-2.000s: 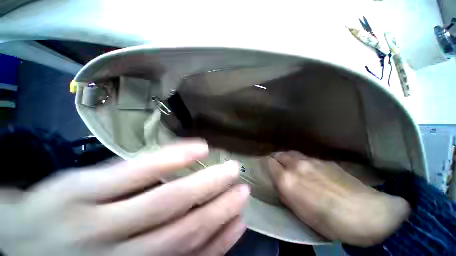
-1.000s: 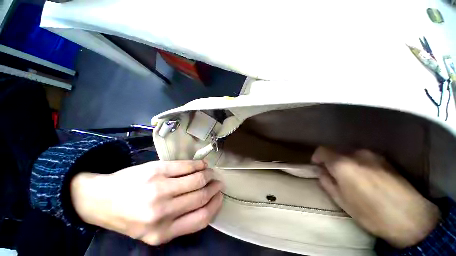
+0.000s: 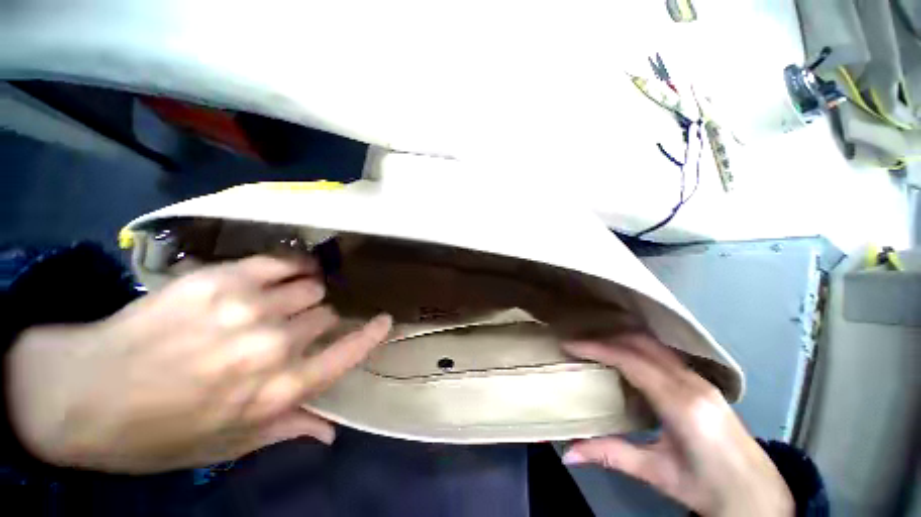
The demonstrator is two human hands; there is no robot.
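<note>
A beige handbag lies across my lap and the table edge, its mouth open towards me. Its lining shows a pocket seam and a small dark snap. My left hand is over the left end of the mouth, blurred, its fingertips at the inner fittings; whether they grip anything is unclear. My right hand holds the near rim at the right, fingers inside the bag and thumb outside. Yellow edging shows at the left corner.
The white table is beyond the bag. Slim tools with dark cords lie on it, with a tool pot to the right. Beige bags hang or lie at the far right. A grey panel stands beside the bag.
The bag has turned and its mouth is narrower. My right hand has moved from inside the bag to its near rim. My left hand has moved from the near rim over the left inner corner.
</note>
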